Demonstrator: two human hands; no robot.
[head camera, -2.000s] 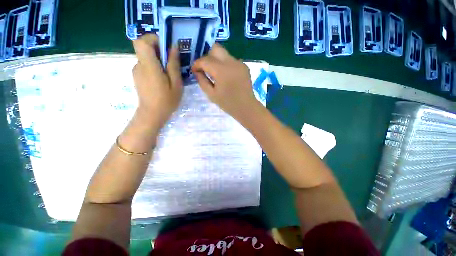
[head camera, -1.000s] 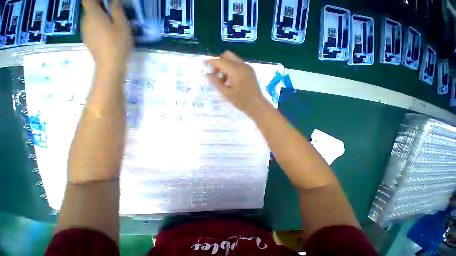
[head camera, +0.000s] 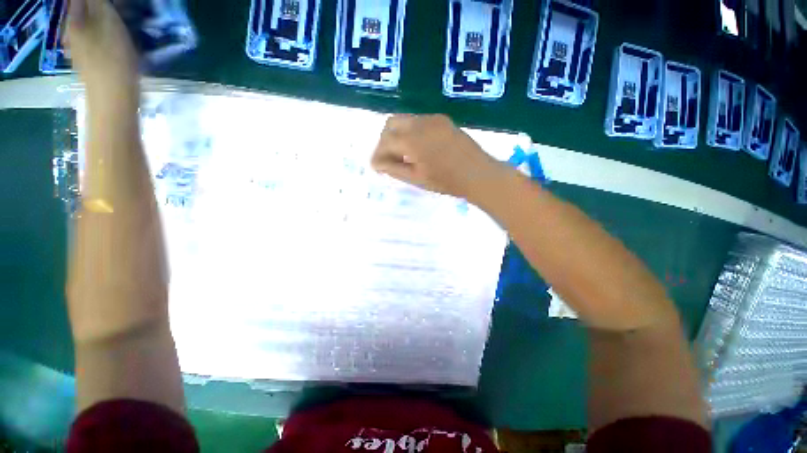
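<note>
My left hand is blurred at the top left and holds a light housing, also blurred and cut by the top edge. My right hand is over the upper right part of the white blister tray. Its fingers are curled in with the fingertips together; whether it pinches a small part cannot be seen. Blue film pieces lie at the tray's upper right corner, partly behind my right forearm.
Several light housings with dark insides stand in a row beyond the pale edge strip. Stacked blister trays lie at the right. A white scrap shows beside my right forearm.
My left hand has carried the housing from above the tray to the far left. My right hand has come away from the housing and stays over the tray. The view has shifted.
</note>
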